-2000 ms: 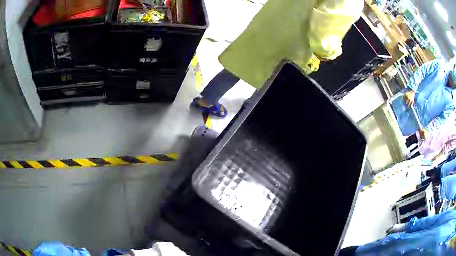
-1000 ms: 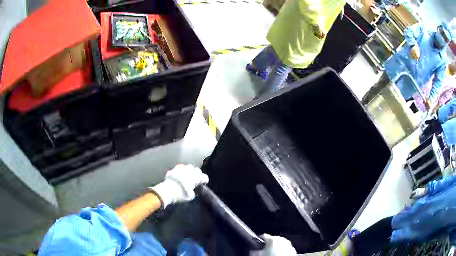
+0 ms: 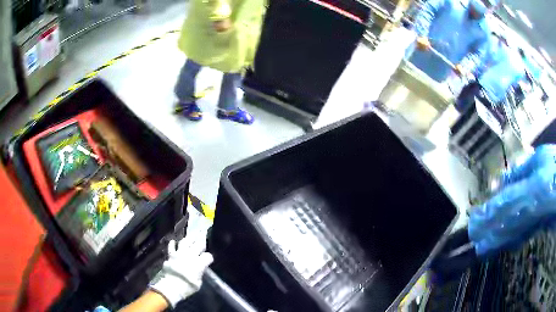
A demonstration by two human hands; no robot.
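A large empty black turnover bin (image 3: 341, 213) stands tilted in the view before me, its speckled floor shining. A metal push handle (image 3: 228, 292) runs along its near side, cut off by the bottom edge. My left hand (image 3: 183, 271), in a white glove, is beside the handle's left end, between the two bins. It is blurred; its fingers look apart and it holds nothing that I can see. My right hand is not recognisable; at most a tiny pale sliver shows at the bottom edge.
At left, a black bin (image 3: 149, 210) holds circuit boards (image 3: 106, 204) on red lining, beside a red sheet (image 3: 18, 244). A person in a yellow smock (image 3: 222, 36) stands ahead by a tall black bin stack (image 3: 305, 55). People in blue are at right.
The view has swung left and forward. The board bin now lies closer at left, and the yellow-smocked person appears further left. My left hand looks opened from its grip on the handle; my right hand left view.
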